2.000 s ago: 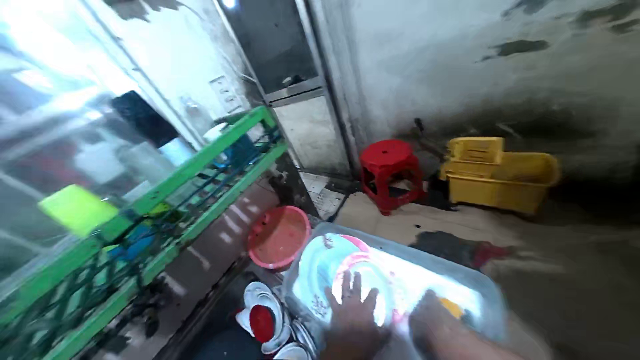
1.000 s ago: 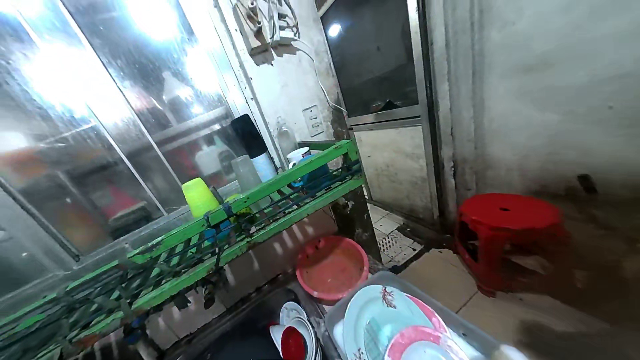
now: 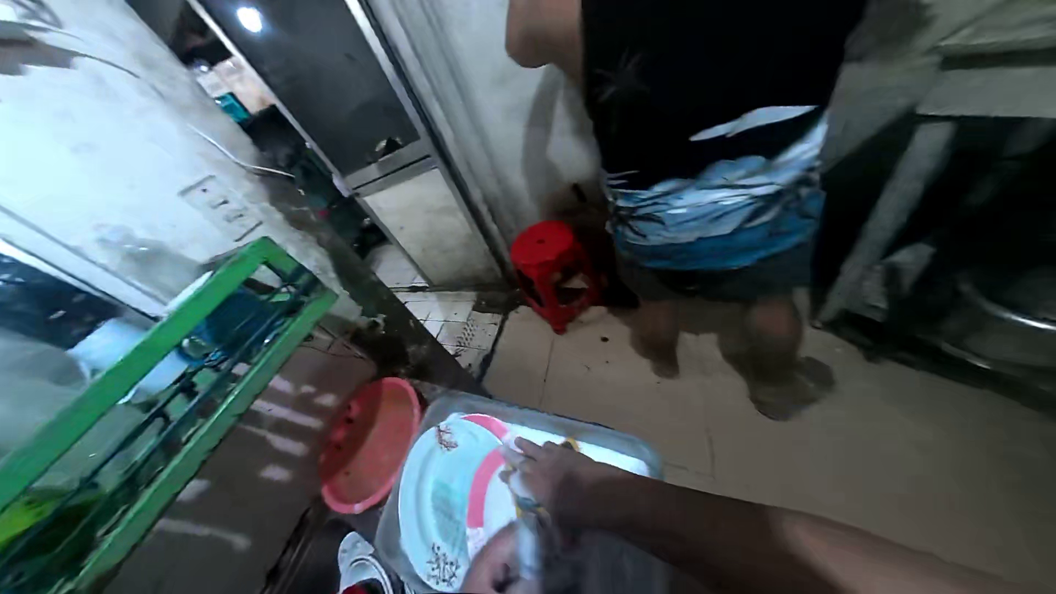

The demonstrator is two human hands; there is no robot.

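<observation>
A grey plastic tub (image 3: 635,447) stands at the bottom middle, with white plates in it. A plate with a branch pattern (image 3: 425,495) lies at its left side, and a pink-rimmed plate (image 3: 478,487) overlaps it. My right hand (image 3: 549,474) is over the plates, its fingers bent on a pale, blurred item that I cannot name. My left hand (image 3: 492,565) is at the bottom edge, partly cut off, beside the same pale item; its grip is unclear. Left of the tub are stacked white dishes (image 3: 363,569), only partly in view.
A salmon-pink basin (image 3: 371,445) sits behind and left of the tub. A green metal rack (image 3: 165,338) runs along the left. A red plastic stool (image 3: 549,256) stands by the doorway. A person (image 3: 714,165) stands at the right of it, near a dark table or shelf frame (image 3: 891,223).
A person now stands beside the red stool, where none was in view before. Both my hands are back in view, at the tub. The view has swung considerably.
</observation>
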